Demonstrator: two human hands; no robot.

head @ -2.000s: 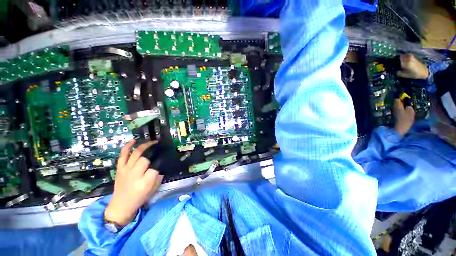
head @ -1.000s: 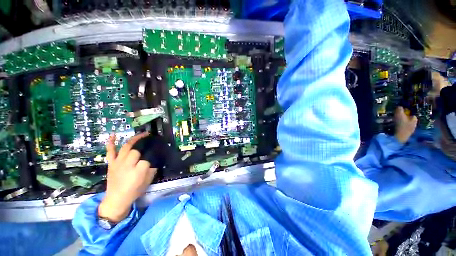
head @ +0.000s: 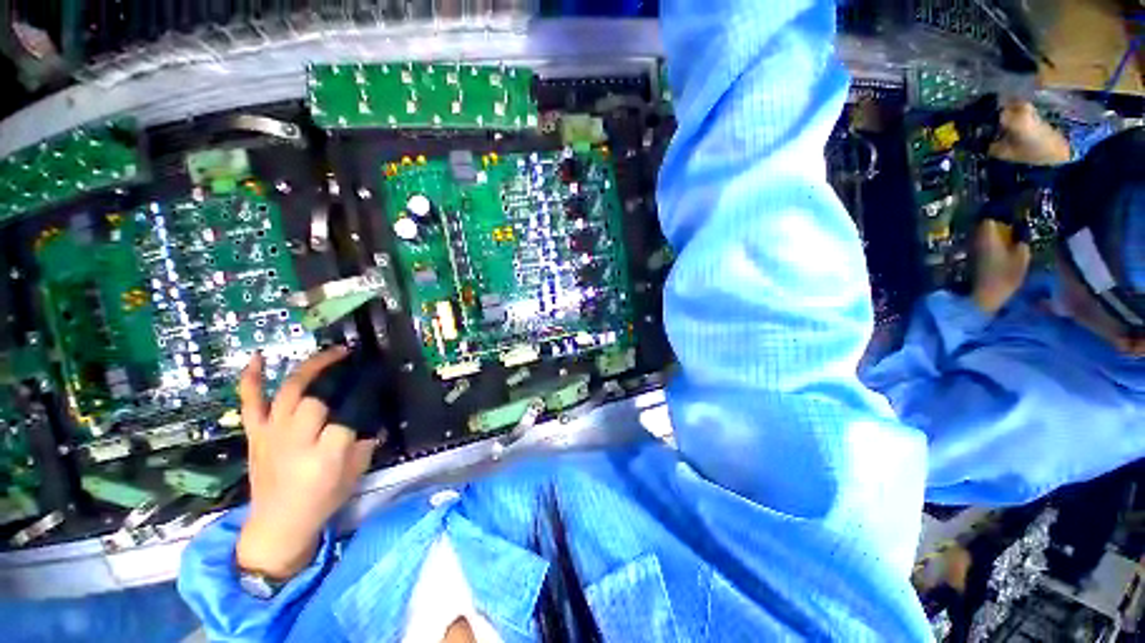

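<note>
My left hand (head: 299,462) is over the lower right corner of the left green circuit board (head: 239,270), thumb and fingers around a dark bunch of black parts (head: 357,394); single pieces cannot be told apart. A watch is on that wrist. A second green board (head: 471,258), with two white round tops and a yellow component, lies in a black carrier (head: 408,408) in front of me. My right arm reaches up past the top edge in a blue sleeve; my right hand is out of the picture.
Pale green latches (head: 345,305) sit between and below the boards. A narrow green board strip (head: 421,97) lies above the middle board. Silver rails (head: 251,63) run along the line. At right, another person in blue works on a board, head leaning in.
My left hand has moved left and slightly down with the black parts. The view has shifted a little. My right arm stays stretched upward. The other person's head has come further into view.
</note>
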